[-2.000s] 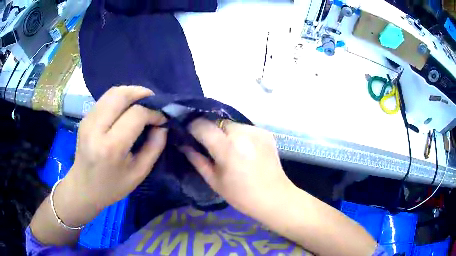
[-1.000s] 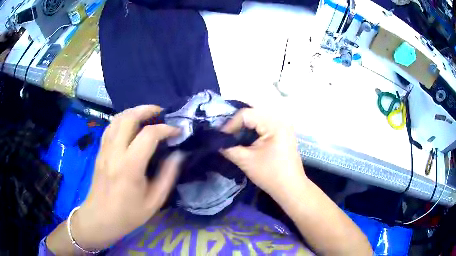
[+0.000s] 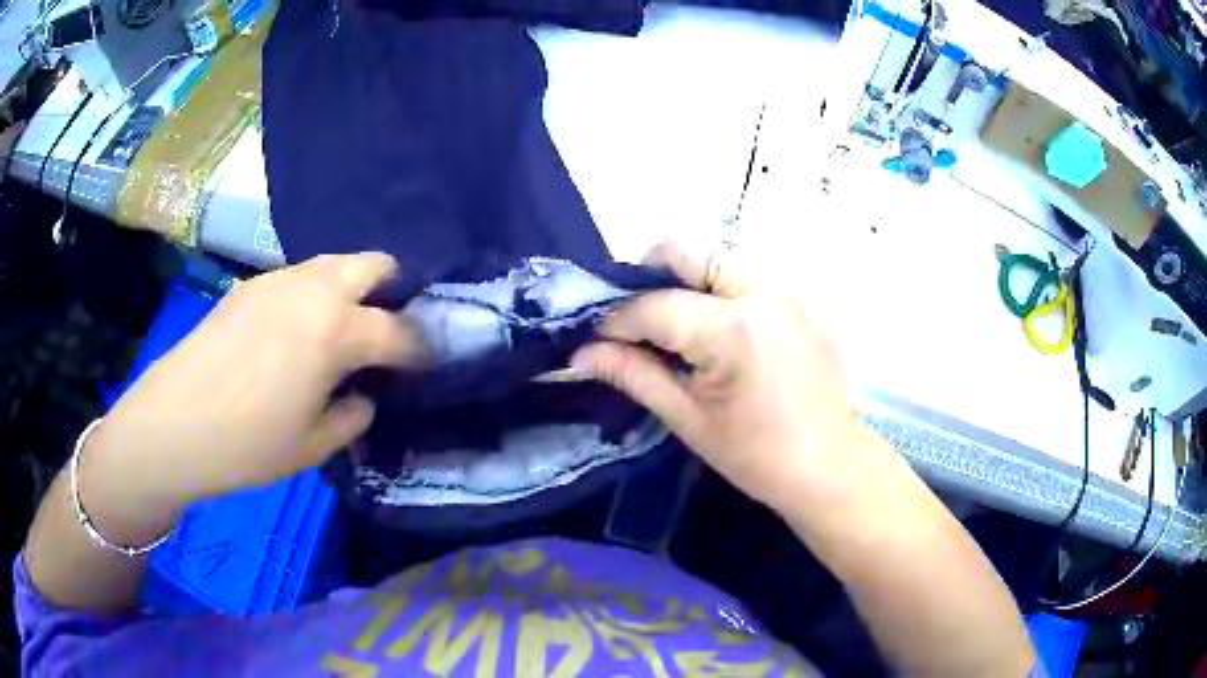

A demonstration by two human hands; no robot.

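Note:
The dark navy garment piece (image 3: 410, 146) lies from the table's back left to its front edge, its open end hanging over my lap. Whitish-grey lining (image 3: 463, 327) and a pale seam line show inside the opening. My left hand (image 3: 271, 378) holds the left side of the opening, its fingertips partly hidden by cloth. My right hand (image 3: 735, 358) grips the right side of the edge. A short tan pointed thing (image 3: 563, 375) sticks out at my right thumb; I cannot tell whether it is a tool or the thumbnail.
The white sewing machine has a brown card (image 3: 1019, 122) with a mint-green block (image 3: 1075, 155). Green and yellow scissors (image 3: 1050, 318) lie right. A measuring tape (image 3: 953, 464) runs along the front edge. Blue crates (image 3: 252, 530) stand below the table.
The opening has been spread wider and its lower edge now shows a long pale seam. My left hand has moved left and the right hand slightly right. The view has shifted since the oldest frame.

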